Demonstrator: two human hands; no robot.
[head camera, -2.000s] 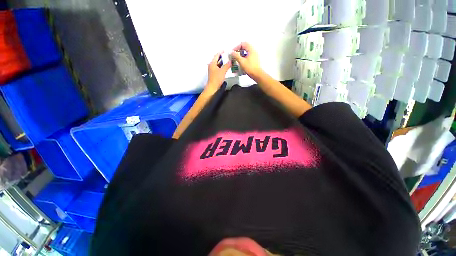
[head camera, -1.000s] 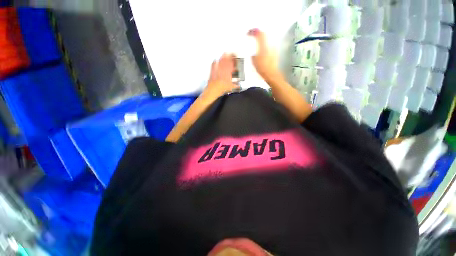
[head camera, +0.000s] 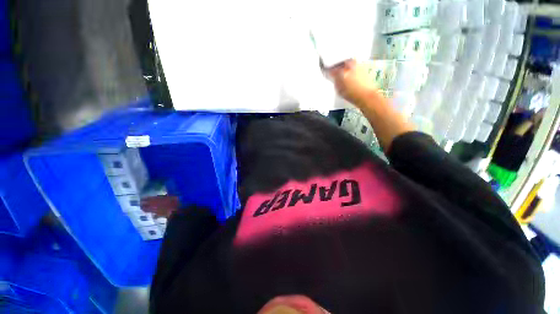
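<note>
My left hand (head camera: 161, 205) is down inside the open blue tote (head camera: 224, 160) at the left, over a row of small white cartons (head camera: 126, 185) with dark square marks. It is blurred, and I cannot tell whether it holds anything. My right hand (head camera: 347, 76) is over the right part of the white worktable (head camera: 227, 58). Its fingers close on the near edge of a white piece (head camera: 336, 44), carton-like but washed out against the table.
Rows of small white cartons with green print (head camera: 408, 46) and raised pale flaps (head camera: 470, 73) stand at the right. More blue totes (head camera: 37, 270) are at the lower left. Another person (head camera: 521, 144) is partly visible at the far right.
My left hand has gone from the table down into the tote. My right hand has moved right and now has a white piece at its fingers. The view has shifted, showing the tote's inside.
</note>
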